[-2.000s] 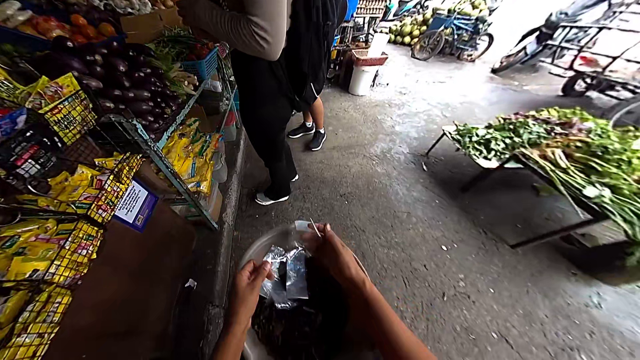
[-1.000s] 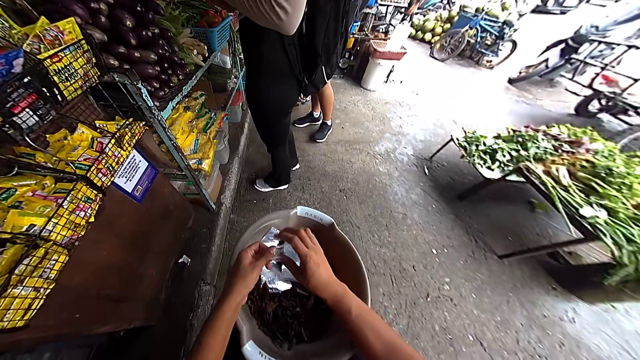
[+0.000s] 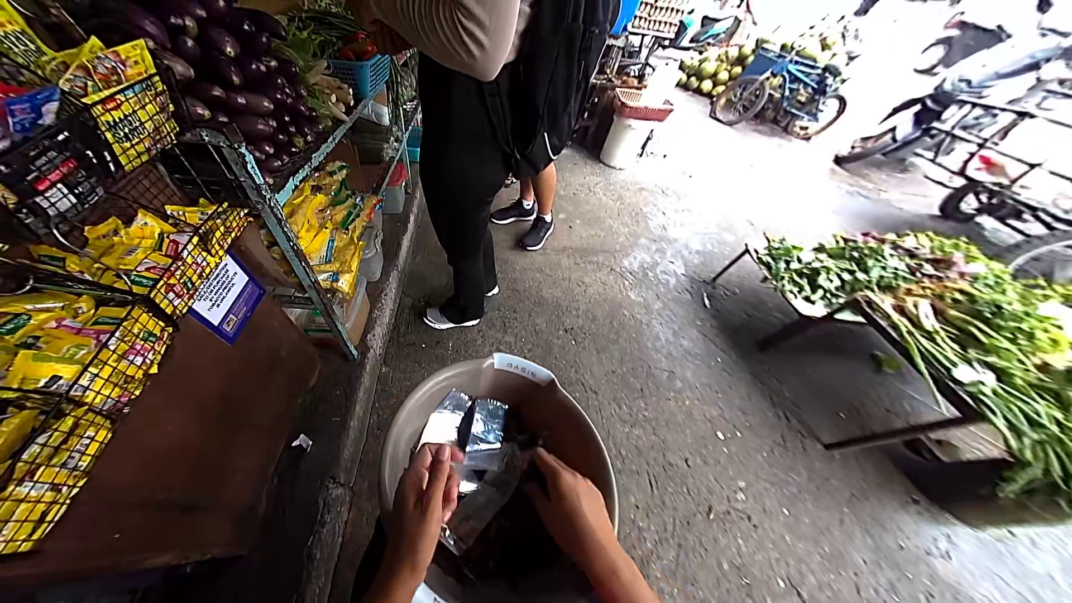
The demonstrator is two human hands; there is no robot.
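Observation:
My left hand [image 3: 425, 502] pinches a shiny silvery and clear plastic packet [image 3: 486, 427] above a round beige tub [image 3: 586, 416]. On the right side of the tub, my right hand [image 3: 569, 502] has its thumb and fingers together at the packet's right side, by some small dark bits; what exactly they grip is too unclear to tell. Dark, dry-looking pieces [image 3: 502, 553] lie inside the tub below the hands. A white label with writing [image 3: 523, 367] is stuck on the tub's far rim.
Wire baskets of yellow packets [image 3: 126, 335] and a rack of eggplants [image 3: 239, 100] stand left. A person in black trousers [image 3: 456, 184] stands ahead beside another. Right is a low table of leafy greens [image 3: 930, 310]; farther back are a bicycle [image 3: 783, 88] and a white bucket [image 3: 624, 142].
My hands were close together over the packet one second ago; now they are apart, the right one farther right. More of the packet shows between them.

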